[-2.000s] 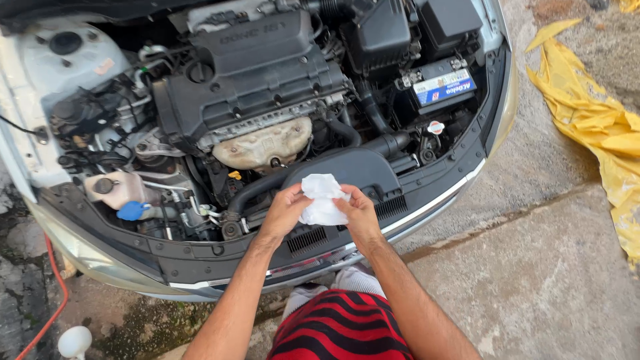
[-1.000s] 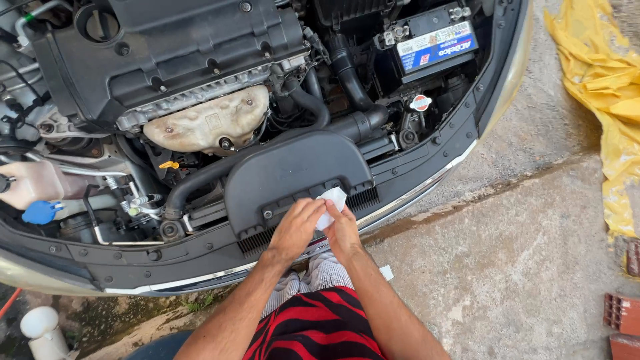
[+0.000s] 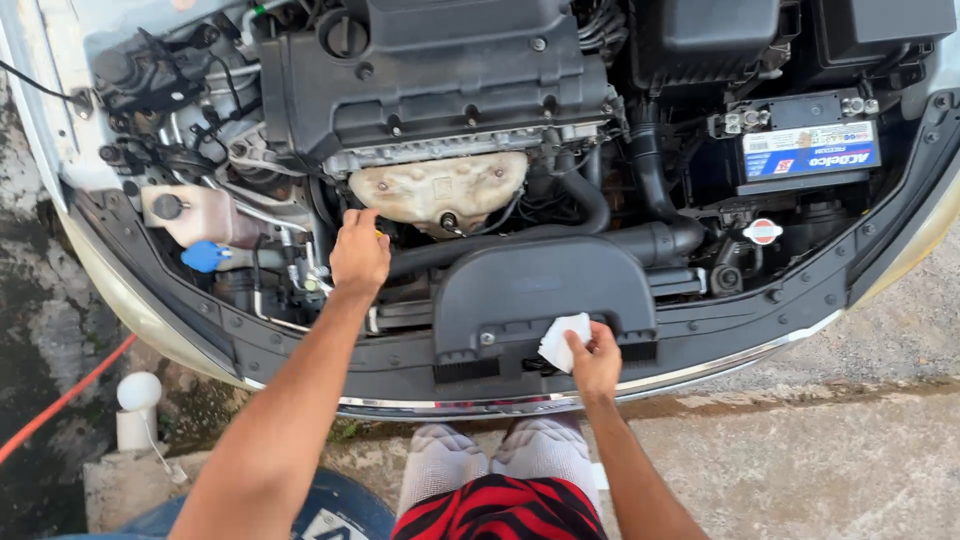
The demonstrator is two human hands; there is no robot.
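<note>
My left hand (image 3: 361,251) reaches into the engine bay, its fingers at a small yellow handle, probably the dipstick's (image 3: 379,233), just left of the tan exhaust manifold heat shield (image 3: 441,189). Most of the handle is hidden by the fingers. My right hand (image 3: 596,358) holds a folded white paper or cloth (image 3: 562,342) over the front edge of the black plastic air intake cover (image 3: 532,289). Behind lies the black engine cover (image 3: 450,82) with its round oil filler cap (image 3: 346,37).
A battery (image 3: 810,154) and a radiator cap (image 3: 762,232) are at the right. The washer reservoir's blue cap (image 3: 205,256) and a pale tank (image 3: 202,214) sit at the left. A red hose (image 3: 71,397) and a white round-topped object (image 3: 139,391) are beyond the bumper.
My hands, together on the white piece before, have parted. The left has moved up and left to the yellow handle; the white piece stays in the right.
</note>
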